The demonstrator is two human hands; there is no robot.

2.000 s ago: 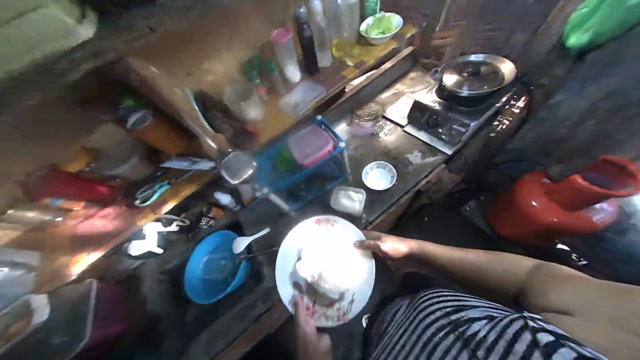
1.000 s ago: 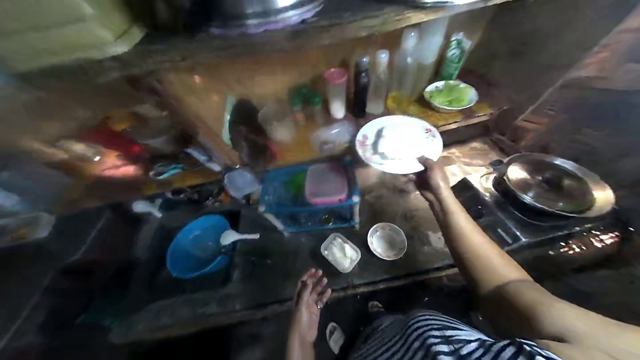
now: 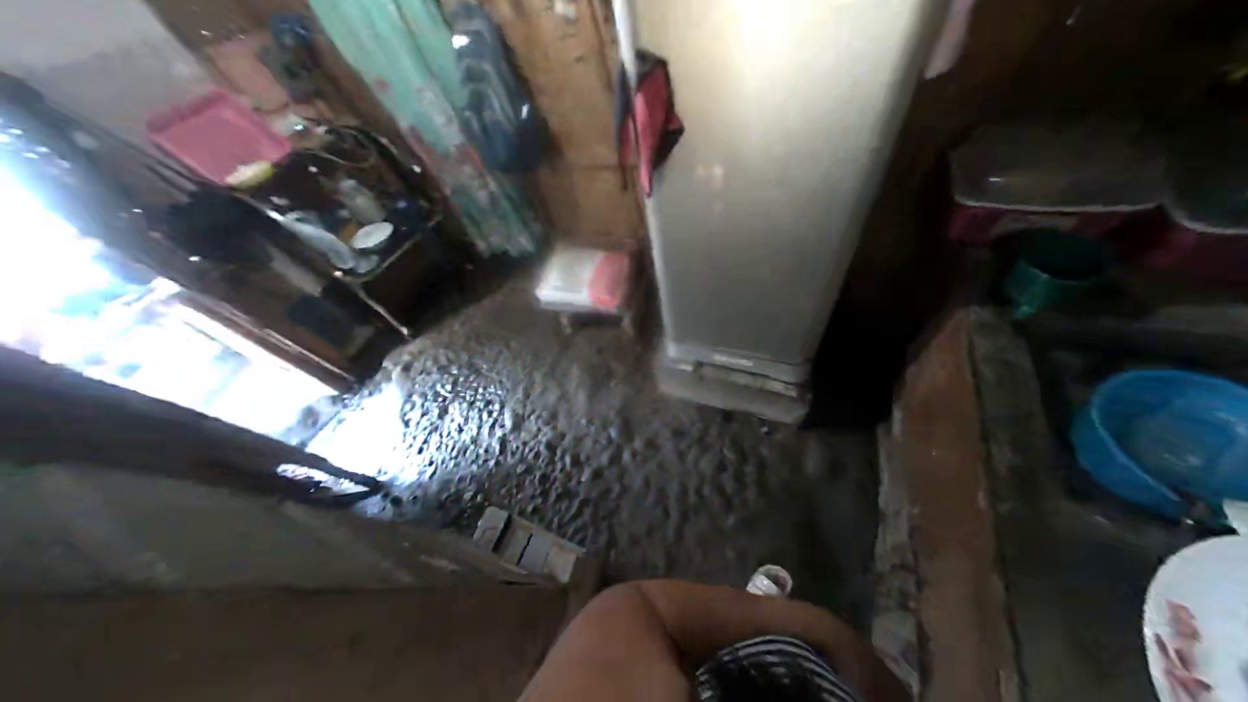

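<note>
Neither of my hands shows in the head view. A bent bare arm crosses the bottom middle beside a striped garment; its hand is out of sight. At the lower right edge, a white plate with a pink floral pattern is partly cut off by the frame. Whether a hand holds it cannot be seen. Just above the plate, a blue plastic basin sits in the sink area. A small white object, too blurred to name, shows just past the arm.
A tall refrigerator stands ahead on the rough, wet-looking floor. Beside it is a low stool-like item. A cluttered table with a pink tray is at left. The counter edge runs along the right, with a green container.
The view has swung far left from the counter and stove. A second ago the right hand held the plate up over the counter and the left hand was open; both hands are now out of view.
</note>
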